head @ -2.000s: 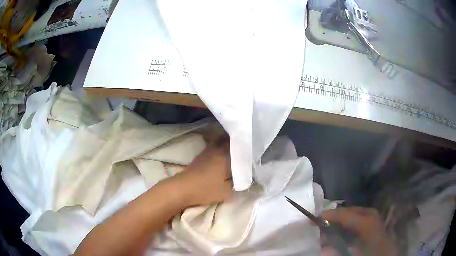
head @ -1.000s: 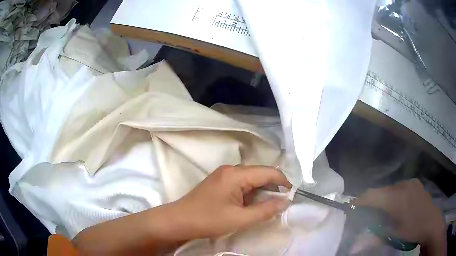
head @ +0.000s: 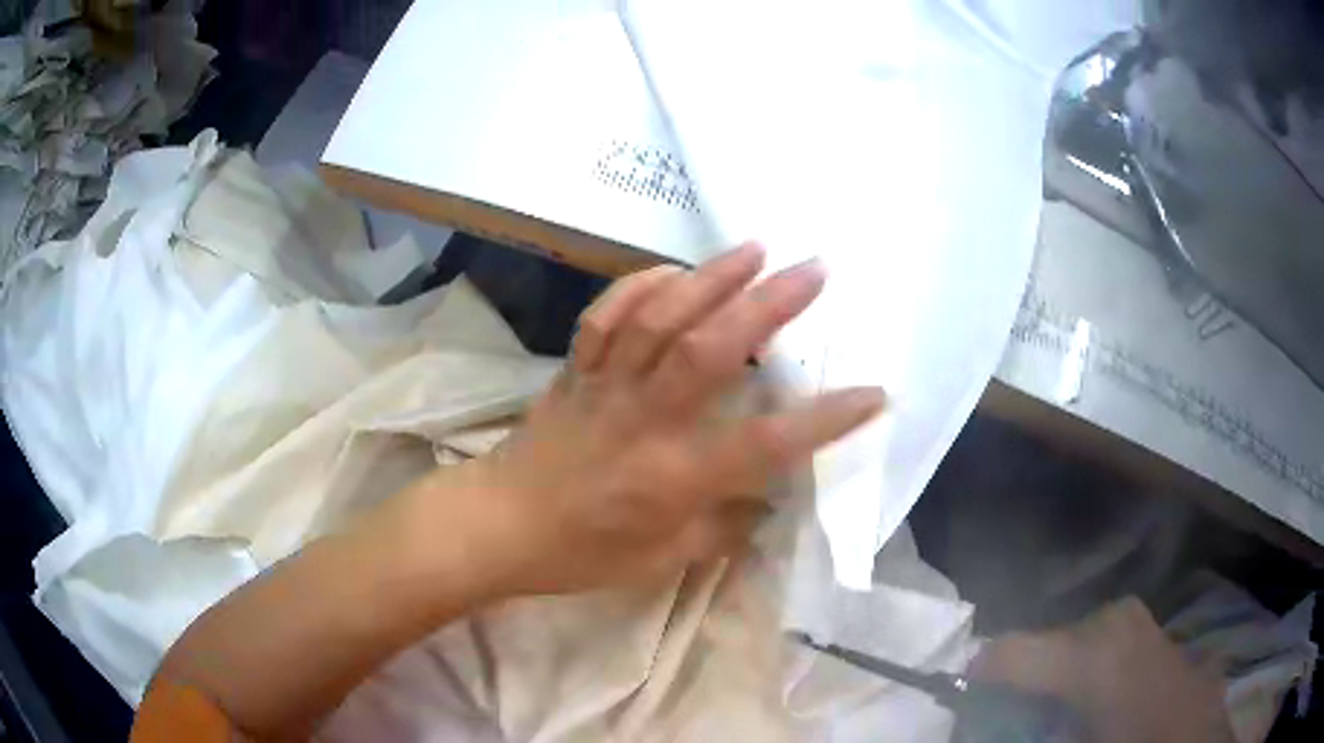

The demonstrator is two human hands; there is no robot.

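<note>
A white cloth panel [head: 915, 218] hangs over the table's front edge and narrows to a point above the lap. My left hand [head: 697, 407] is raised in front of its left side, fingers spread and slightly blurred, with nothing seen in it. My right hand [head: 1111, 675], blurred at the lower right, holds the scissors [head: 886, 669], whose blades point left just below the panel's tip. The scissors' handles are mostly hidden or blurred. Cream cloth [head: 392, 392] and white cloth [head: 109, 349] lie heaped on the lap and to the left.
The white wood-edged table [head: 479, 87] has ruler marks near its front. A small white strip [head: 1076, 362] lies on the marks. The shiny metal binder attachment [head: 1154, 203] is at the upper right. A heap of scraps [head: 87, 116] is at the upper left.
My left hand has let go of the cloth at the scissors' tip and moved up, fingers spreading. The scissors have moved slightly down and left. The small white strip now shows on the ruler marks.
</note>
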